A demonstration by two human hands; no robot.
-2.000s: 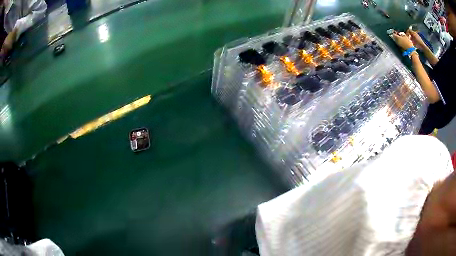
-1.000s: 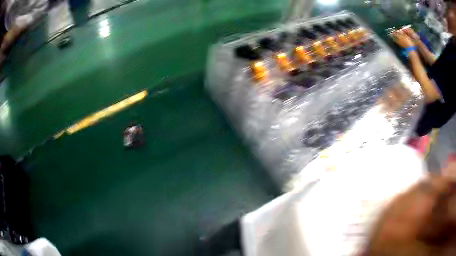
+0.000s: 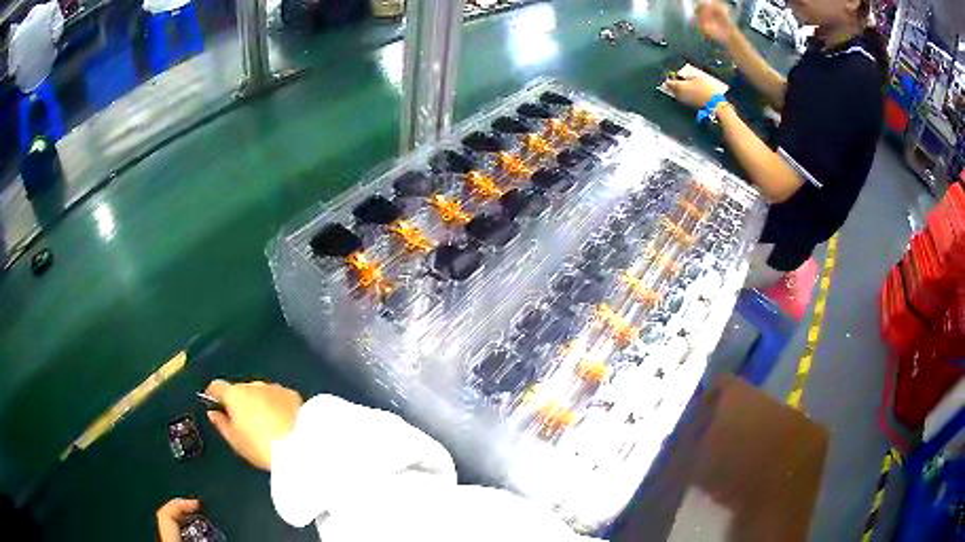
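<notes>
My right hand (image 3: pixel 254 419), in a white sleeve, comes in from the lower middle and points left. Its fingertips pinch a slim metal tool (image 3: pixel 210 399), of which only a short tip shows. Just left of and below these fingers, a small square watch case (image 3: pixel 184 436) lies open side up on the dark green bench. My left hand (image 3: pixel 174 517) is cut off by the bottom edge; its curled fingers hold another watch case (image 3: pixel 198 528), also partly cut off.
A tall stack of clear trays (image 3: pixel 370 349) with black and orange parts stands close right of my right hand. Yellow tape (image 3: pixel 127 402) runs along the belt edge. A metal post (image 3: pixel 432 79) stands behind the trays. A person (image 3: pixel 831 127) works at the upper right; red bins (image 3: pixel 931 281) stand far right.
The view has turned right, so the trays and bench case appear further left. My right hand with the tool and my left hand with a case now show over the bench.
</notes>
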